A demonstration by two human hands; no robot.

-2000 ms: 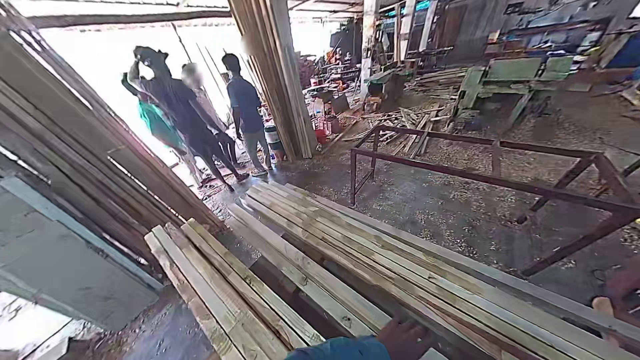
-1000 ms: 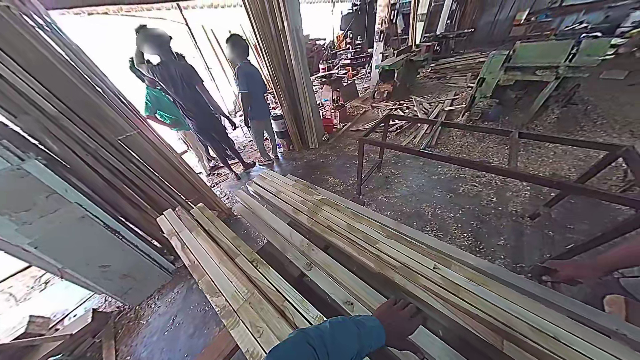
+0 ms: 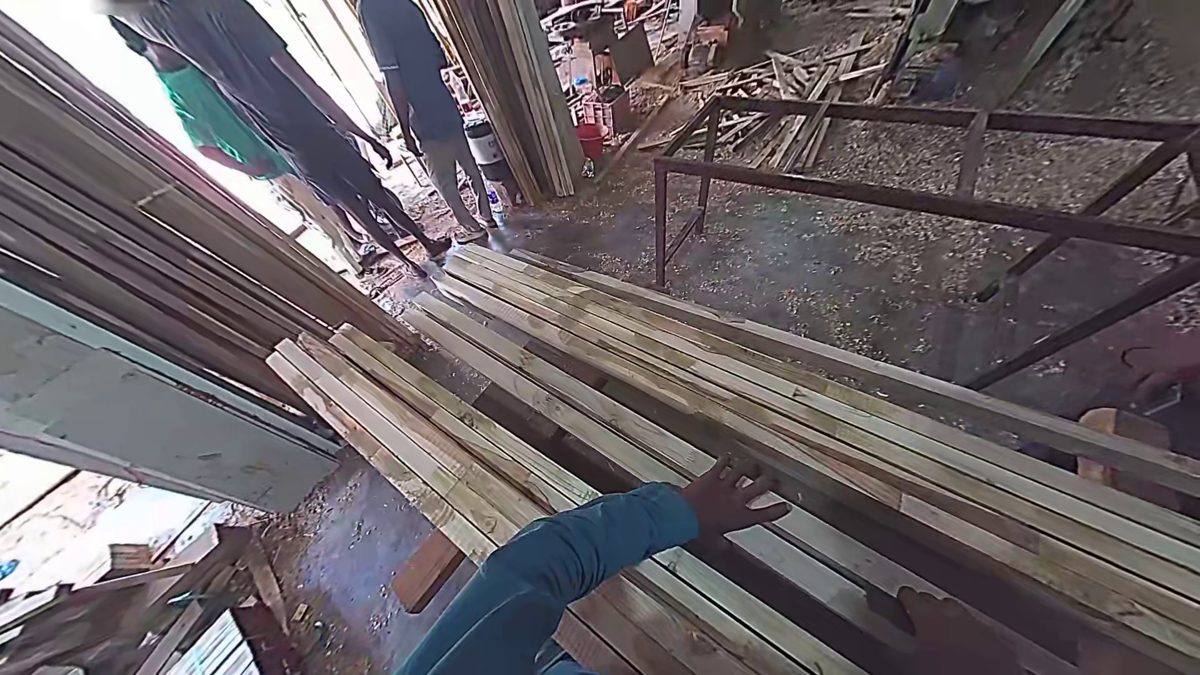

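Observation:
My left hand, in a blue sleeve, lies with its fingers apart on a narrow pair of long wooden battens in the middle of the stack. A dim hand, apparently my right hand, touches the same battens at the lower right; its fingers are blurred and its grip is unclear. On the far side lies a wider group of wooden battens, with a dark gap between it and the middle pair. Another group of battens lies on the near left. A reddish wood crosspiece shows beneath them.
A rusty metal frame stands beyond the stack. Two people, one in dark clothes and one in a dark blue shirt, stand past its far end. Tall boards lean at left; scrap wood lies lower left. A blurred hand shows far right.
My left hand stays on the middle battens, and its fingers are now spread. A hand has come into view at the lower right. The view has tilted down.

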